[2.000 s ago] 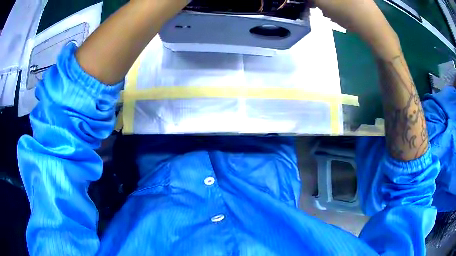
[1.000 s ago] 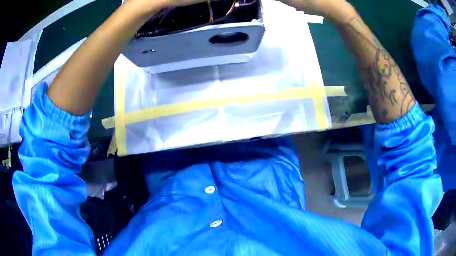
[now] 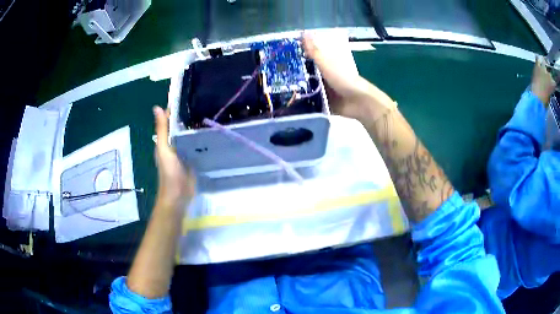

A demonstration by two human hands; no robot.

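Observation:
The white main housing (image 3: 233,150) is over the work mat (image 3: 288,208), its open side up and its face with the large round hole towards me. Inside are a black inner module (image 3: 221,89) and the blue main board (image 3: 283,66) at the right end. A thin purple-white flat cable (image 3: 258,149) hangs out over the front face. My left hand (image 3: 172,165) is at the housing's left side, slightly blurred. My right hand (image 3: 338,80) is against its right side. The two hands hold the housing between them.
A spare front cover (image 3: 83,172) with a dark cable (image 3: 104,194) lies on a white sheet at the left. Stacked white sheets (image 3: 37,159) are at the far left. Another unit (image 3: 113,18) is at the upper left. Another person's blue sleeve (image 3: 528,147) is at the right.
The view has shifted, so the whole housing and both hands now show. The blue board, black module and hanging flat cable have come into view, as has the spare cover's full outline.

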